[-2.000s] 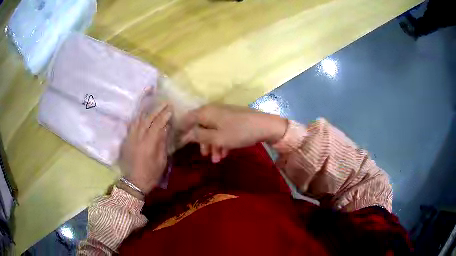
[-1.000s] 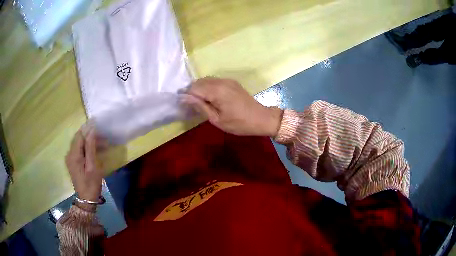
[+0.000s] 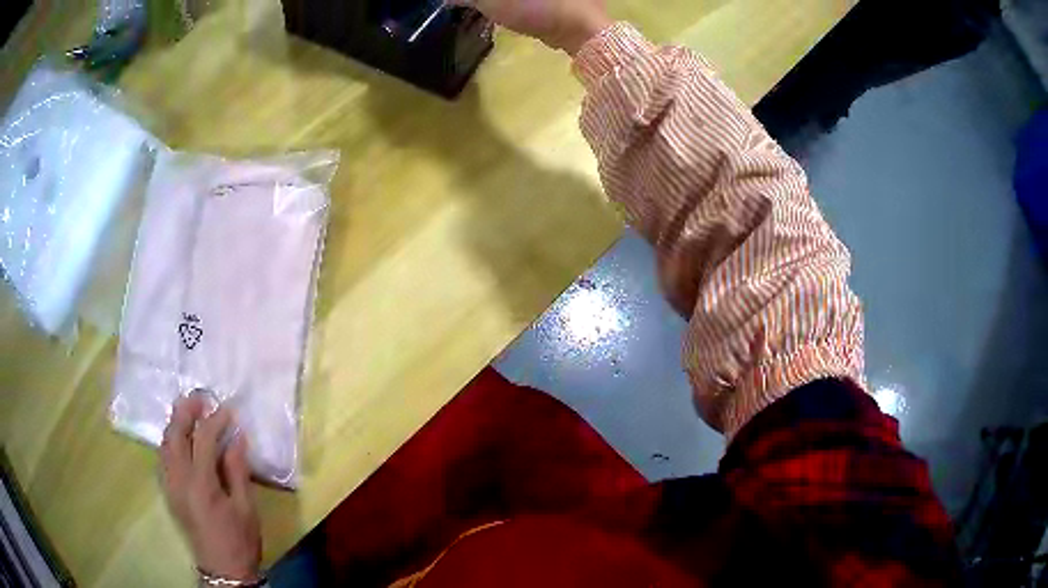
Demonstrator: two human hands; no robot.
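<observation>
A pale pink-lilac pouch in a clear poly bag (image 3: 247, 281) lies flat on the table at the left, with a small black printed mark. The bag's clear far edge sticks out past the pouch. My left hand (image 3: 210, 488) is on its near end, fingertips pressed on the film and holding it down. My right hand (image 3: 546, 16) is at the top edge of the picture, beside the black tape dispenser (image 3: 397, 40). Its fingers are mostly cut off by the picture's edge, so I cannot tell what they hold.
A stack of bluish-white glossy poly bags (image 3: 69, 190) lies at the left, beside the bagged pouch. A blurred green object and crumpled clear plastic are at the upper left. The wood-grain table's (image 3: 402, 322) edge runs diagonally, with shiny floor beyond. Dark shapes stand at the upper right.
My right hand has let go of the bag's near end and moved up to the dispenser, which has come into view. The bagged pouch appears lower in the picture, its near end now flat.
</observation>
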